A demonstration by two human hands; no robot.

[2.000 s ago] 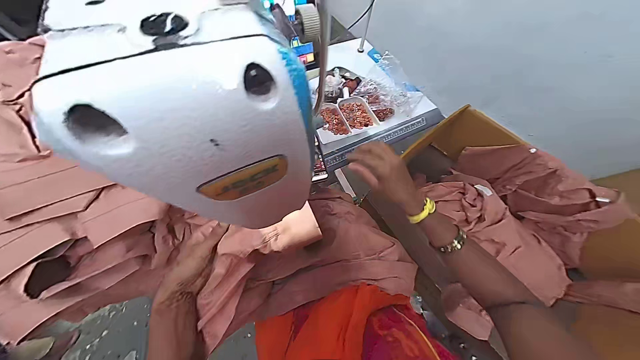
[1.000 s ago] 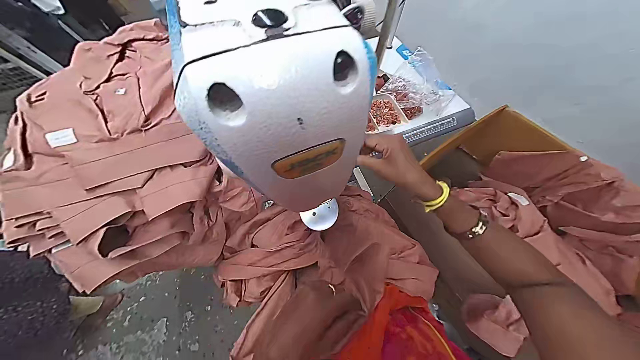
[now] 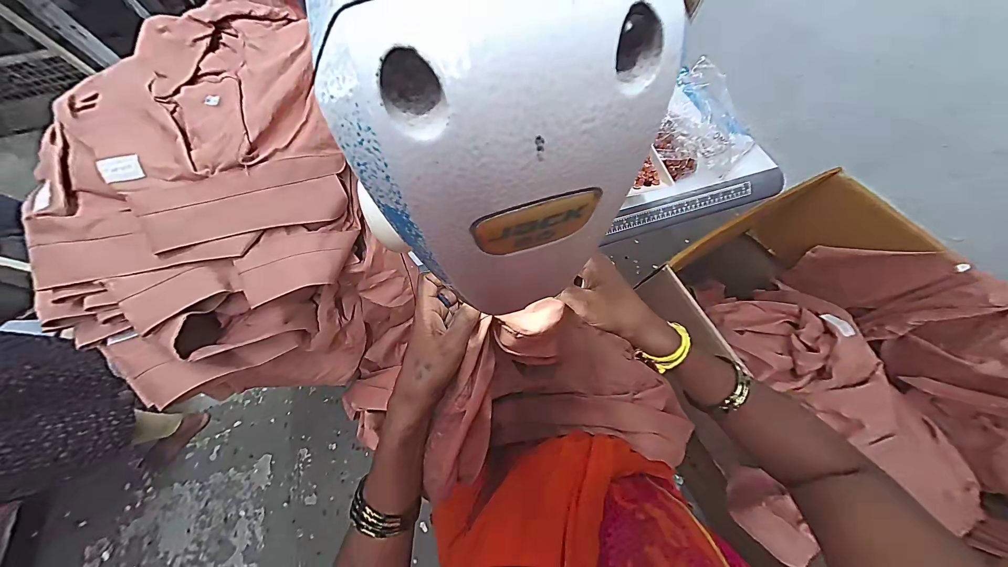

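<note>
The white head of a Jack sewing machine (image 3: 504,157) fills the upper middle and hides its needle area. Below it, a salmon-pink garment (image 3: 583,394) hangs over my lap. My left hand (image 3: 441,339), with a ring on one finger, grips the cloth at the lower left of the head. My right hand (image 3: 602,295) pinches the same garment at the lower right of the head, its fingertips partly hidden. A stack of salmon-pink garments (image 3: 236,197) with white labels lies to the left.
On the right stands an open cardboard box (image 3: 850,213) holding more pink garments (image 3: 866,378). Behind the machine, small reddish-brown pieces sit in a tray (image 3: 669,169) beside a clear plastic bag (image 3: 709,118). A ruler strip (image 3: 685,209) edges the table. Another person's foot (image 3: 181,441) shows at lower left.
My right hand has come from beside the machine head down onto the garment. My left hand has moved up to the cloth by the head's lower edge. The view has shifted.
</note>
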